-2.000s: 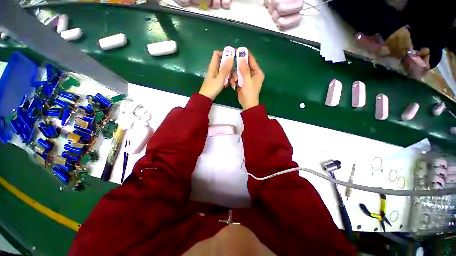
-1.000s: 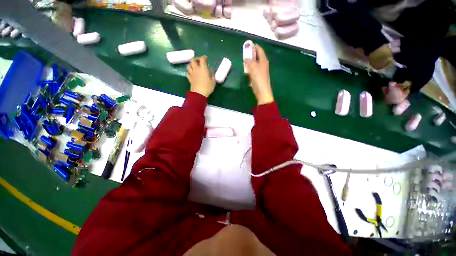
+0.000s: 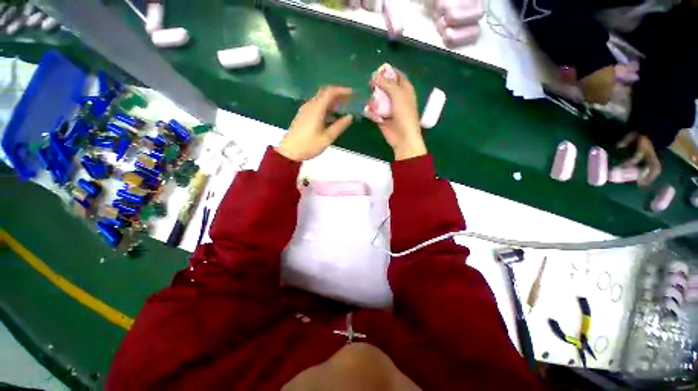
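Observation:
My right hand [image 3: 399, 111] holds a pink-and-white device unit [image 3: 380, 95] above the green belt. My left hand [image 3: 318, 122] is just left of it, fingers curled apart with a gap between them, and no object shows in it. Another white device unit [image 3: 433, 108] lies on the belt right beside my right hand. A pink housing shell or unit [image 3: 341, 188] lies on the white bench sheet [image 3: 337, 244] between my forearms.
Blue battery cells with boards [image 3: 126, 202] and a blue bin [image 3: 46, 107] are at left. A hammer [image 3: 514, 294], pliers [image 3: 575, 332] and blister tray [image 3: 664, 321] are at right. A cable [image 3: 536, 244] crosses the bench. Another person's hand [image 3: 645, 159] touches units on the belt.
The separate unit that lay between my hands now lies right of my right hand. My left hand is nearer my right hand than a second ago. The view has shifted, and belt units show farther right.

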